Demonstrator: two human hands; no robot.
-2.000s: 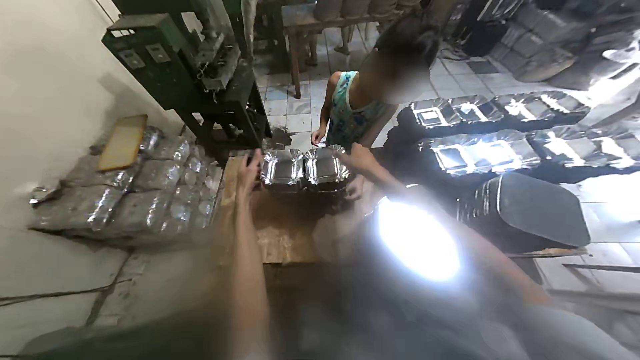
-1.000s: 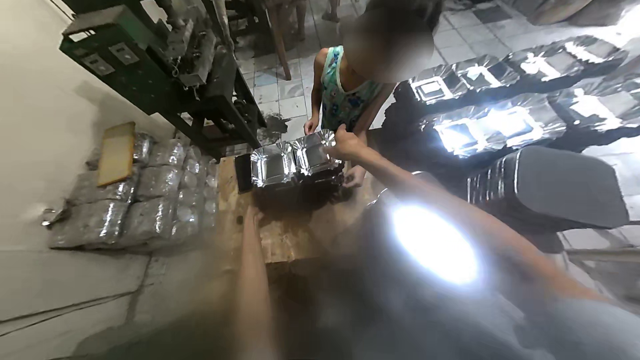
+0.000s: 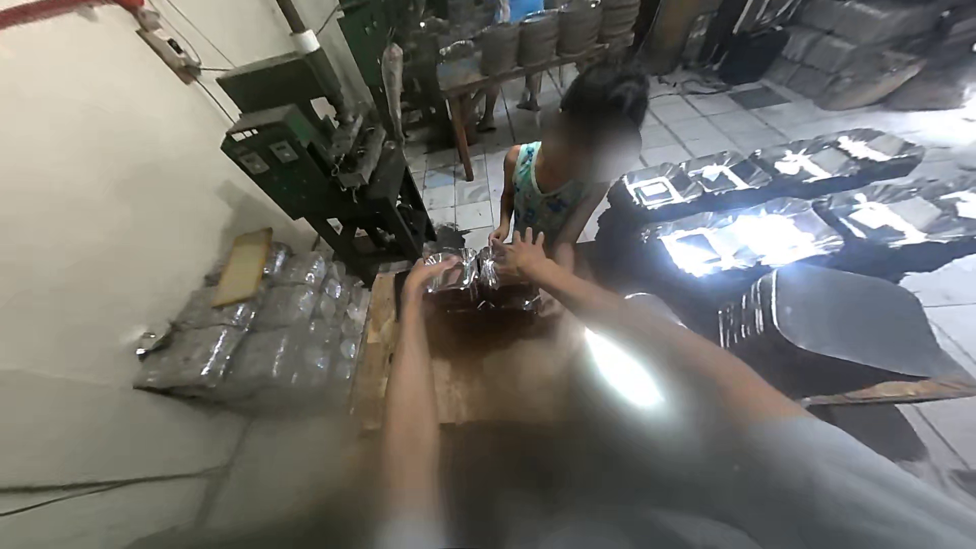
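Observation:
Two shiny stacks of what look like foil trays stand side by side on the wooden table [image 3: 450, 393]. My left hand [image 3: 428, 273] rests at the upper left of the left stack [image 3: 461, 280], fingers reaching over its top. With fingers spread, my right hand [image 3: 526, 252] lies over the far part of the right stack [image 3: 507, 293] and hides some of it. Whether either hand grips anything is unclear. A person [image 3: 553, 183] in a patterned sleeveless top stands across the table, one hand close to my right hand.
Wrapped bundles [image 3: 267, 335] sit at left with a yellowish board [image 3: 244, 267] on top. Behind them stands a green machine [image 3: 286, 160]. Rows of shiny trays [image 3: 793, 168] and a stack of dark rounded sheets [image 3: 846, 320] are at right. A bench [image 3: 526, 70] holds several containers.
My left hand has moved up from the near side of the left stack onto its upper left. My right hand now has its fingers spread over the right stack. The view has shifted.

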